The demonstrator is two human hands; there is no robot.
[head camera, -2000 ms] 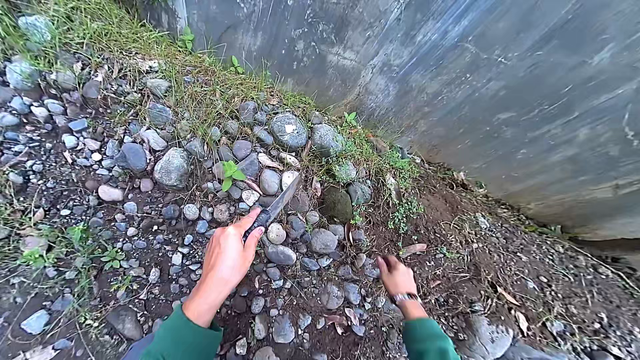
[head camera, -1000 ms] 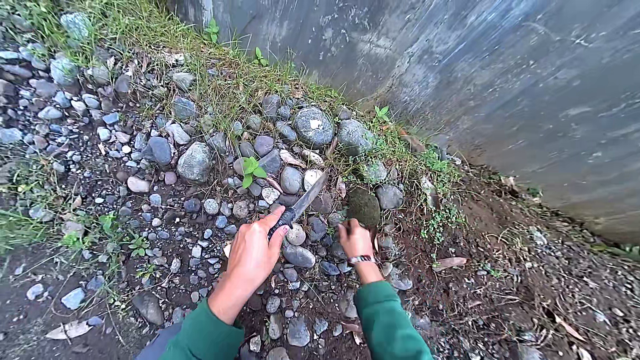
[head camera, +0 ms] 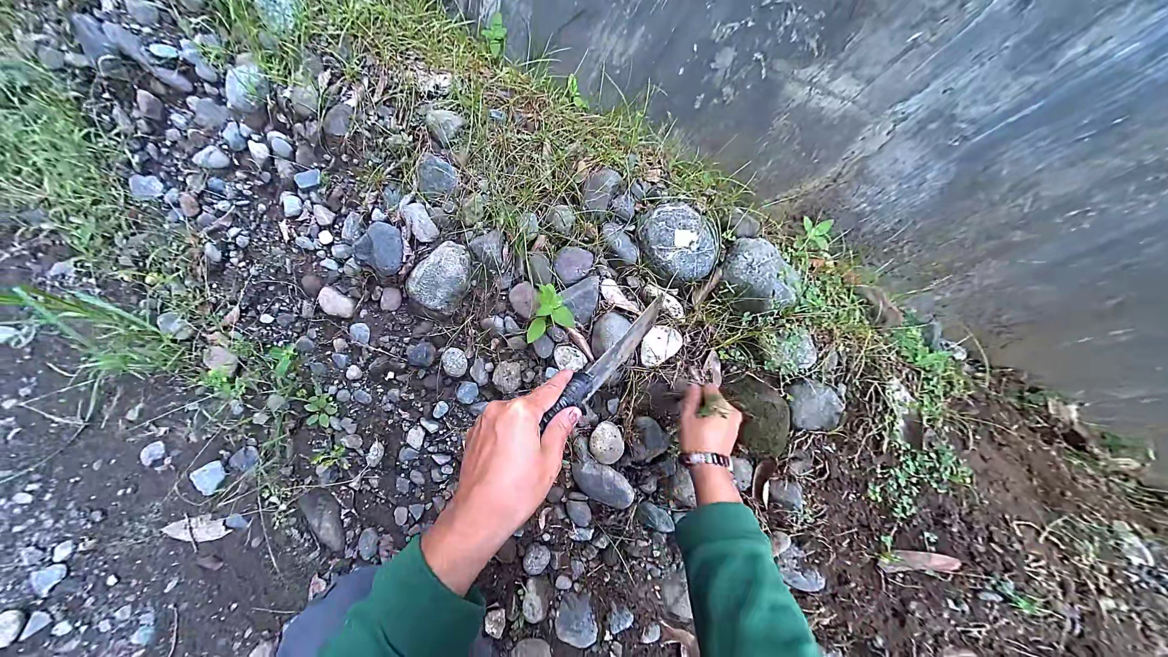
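Note:
My left hand (head camera: 513,456) grips the dark handle of a knife (head camera: 622,349), its blade pointing up and right over the stones. To its right, my right hand (head camera: 710,424), with a metal band at the wrist, is low over the ground beside a mossy round stone (head camera: 762,418). A small greenish bit of plant lies at its fingers; whether the fingers pinch it is hard to tell. A white stone (head camera: 661,346) lies just right of the blade. A small green seedling (head camera: 549,313) stands left of the blade tip.
A grey wall (head camera: 912,137) rises along the upper right. Grass (head camera: 511,137) lines its foot. Large round stones, such as a grey one with a white spot (head camera: 679,243), lie above my hands. Loose pebbles cover the left, and bare brown soil (head camera: 1022,511) lies at right.
My right hand has moved from the soil at the right to the left side of the mossy stone. The knife stays in my left hand. The view has shifted somewhat.

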